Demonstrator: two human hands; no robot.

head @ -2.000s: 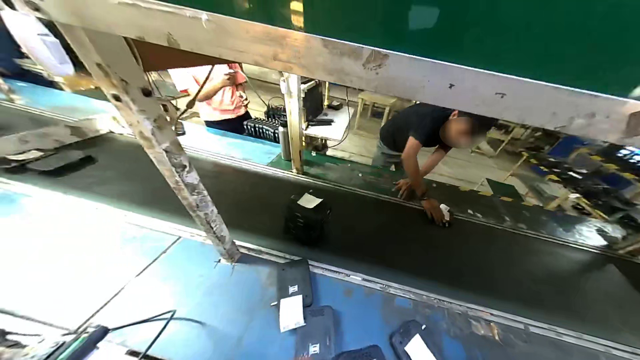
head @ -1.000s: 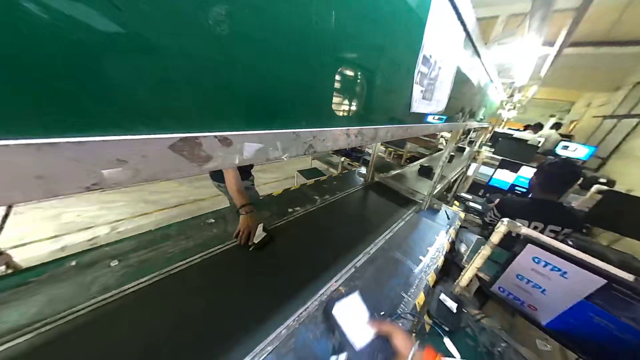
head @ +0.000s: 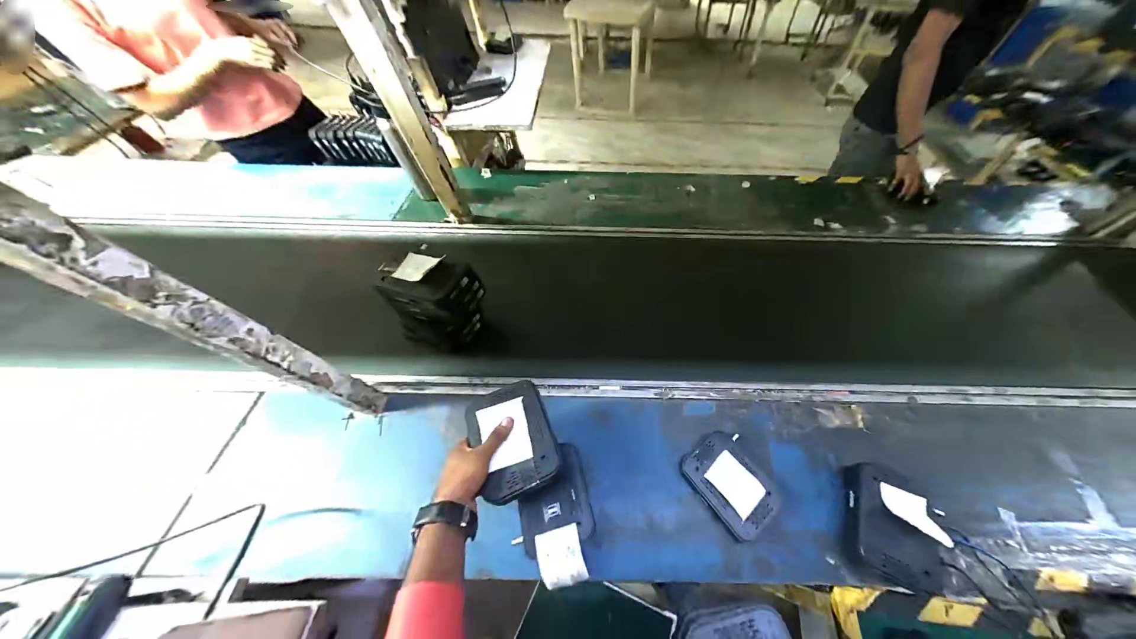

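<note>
My left hand (head: 470, 461), with a dark watch on its wrist, grips a flat black plastic device (head: 513, 442). Its thumb lies on the white paper on top of the device, and its other fingers are hidden beneath. This device partly overlaps a second black device (head: 557, 497), which lies on the blue work surface with a white slip at its lower end. To the right, a black device (head: 729, 486) with white paper lies tilted. Farther right is a thicker black device (head: 892, 528) with a slip and cables beside it. My right hand is out of view.
A stack of black devices (head: 432, 302) stands on the dark conveyor belt (head: 710, 311) beyond the blue surface (head: 639, 532). A worn metal post (head: 195, 311) slants across the left. Across the belt are two people, one with a hand (head: 907, 176) on the far ledge.
The view has swung widely between frames. My left hand, not seen two seconds ago, now holds a device. The other person's hand has moved from the belt to the far ledge.
</note>
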